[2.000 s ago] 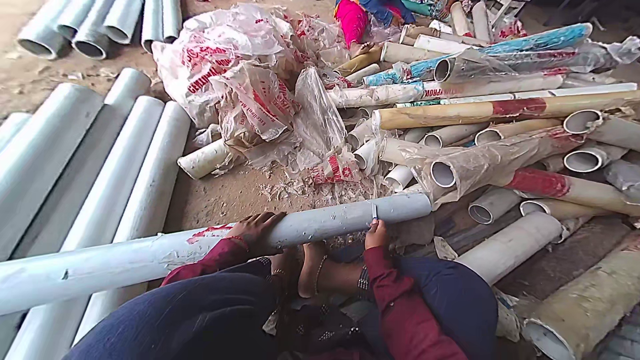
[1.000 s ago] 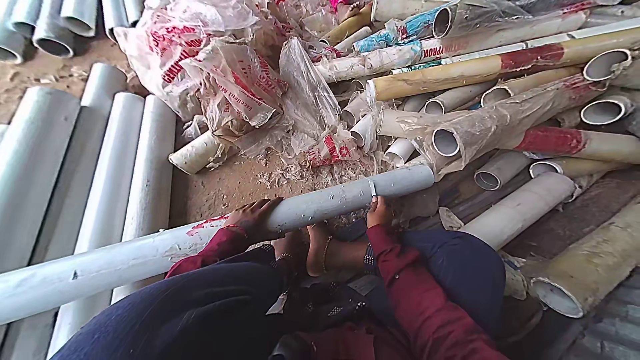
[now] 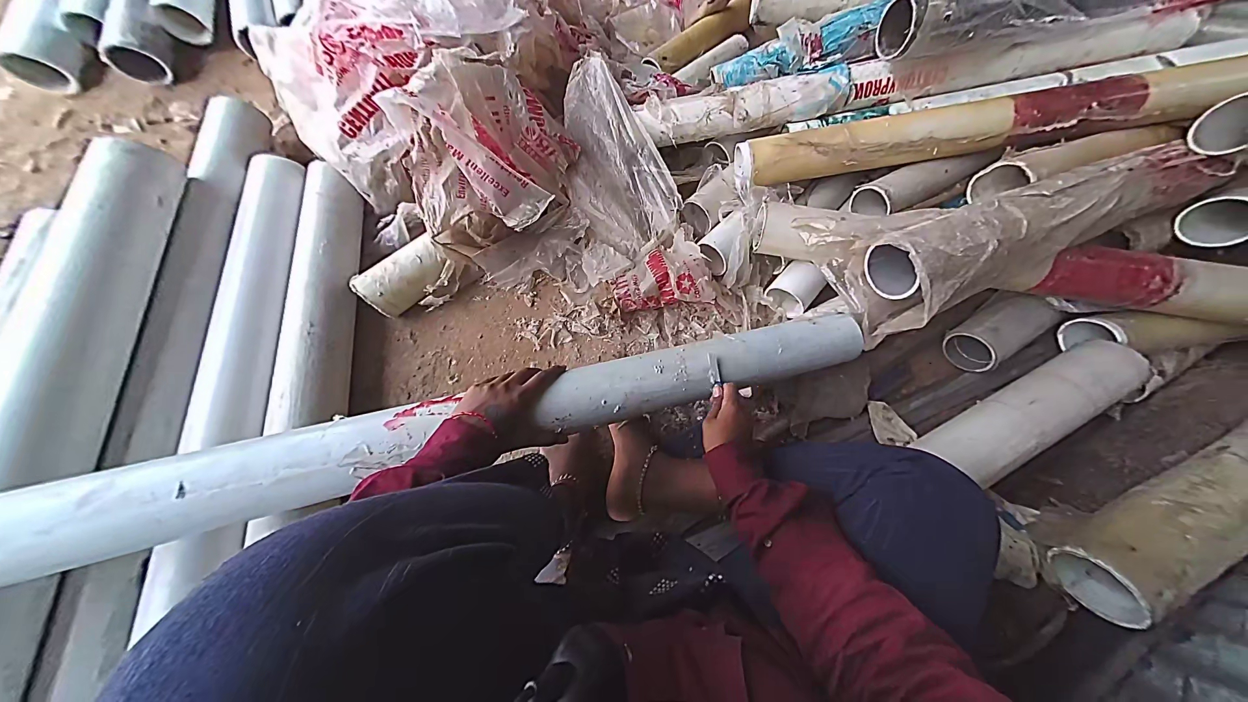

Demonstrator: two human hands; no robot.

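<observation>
A long grey-white plastic pipe (image 3: 624, 390) lies slantwise across my lap, its right end over the debris. My left hand (image 3: 509, 405) rests over the top of the pipe, fingers wrapped on its far side, beside a patch of red marking. My right hand (image 3: 727, 417) is at the near side of the pipe, close to its right end. Its fingers pinch a small thin blade-like tool (image 3: 716, 370), whose upper part lies against the pipe wall. Small flakes dot the pipe surface between my hands.
Several grey pipes (image 3: 312, 292) lie side by side at the left. Crumpled printed plastic wrapping (image 3: 468, 146) sits on the dirt ahead, near a short pipe piece (image 3: 402, 278). Many used pipes, one yellowish (image 3: 897, 141), are heaped at the right. A wide pipe (image 3: 1160, 526) lies at lower right.
The view has shifted somewhat. Both hands stay on the same pipe, and the small tool remains in my right hand near its right end.
</observation>
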